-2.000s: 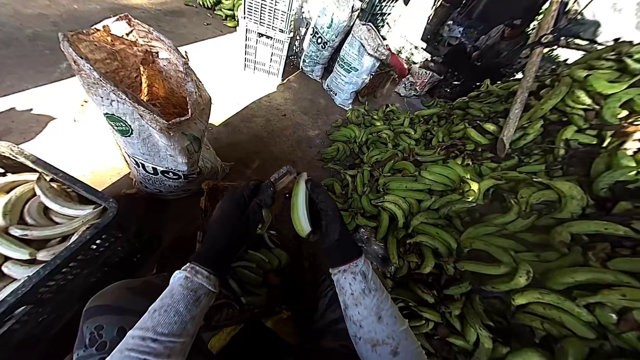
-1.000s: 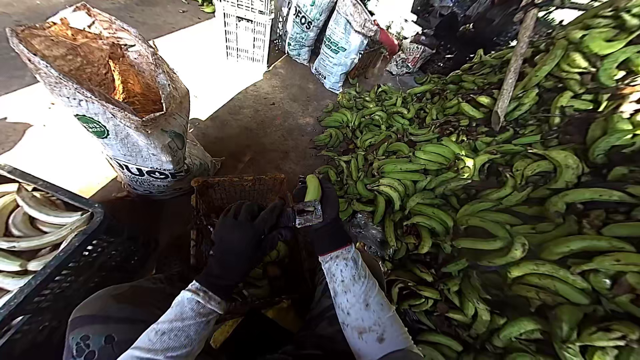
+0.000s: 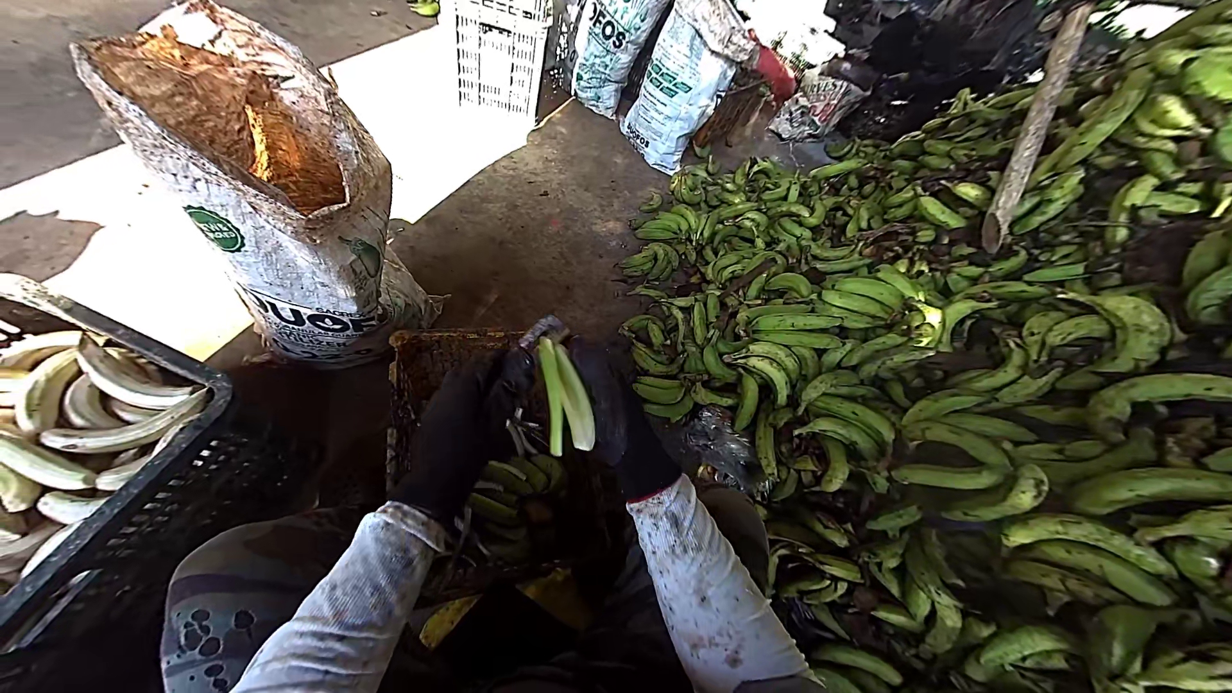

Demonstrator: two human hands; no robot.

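My right hand [image 3: 611, 409], in a dark glove, holds a green plantain [image 3: 576, 399] with its lower end pointing down. A strip of green peel [image 3: 551, 395] hangs beside the fruit, partly split from it. Close on the left, my left hand [image 3: 481, 414], also gloved, has its fingers bent at the plantain's upper end; a small flat tool [image 3: 545, 330] shows above them, its kind unclear. Below both hands stands a brown crate [image 3: 452, 339] with green plantains [image 3: 515, 496] inside.
A black crate [image 3: 217, 385] of peeled plantains [image 3: 115, 414] stands at the left. Behind it is an open woven sack [image 3: 318, 260]. Green plantains [image 3: 847, 385] cover the floor at the right, with a wooden pole [image 3: 1035, 135] above them. More sacks [image 3: 679, 87] and a white crate [image 3: 496, 58] stand behind.
My left hand has risen from lower over the crate to the plantain's upper end. The peel strip now stands away from the fruit. The view has shifted slightly.
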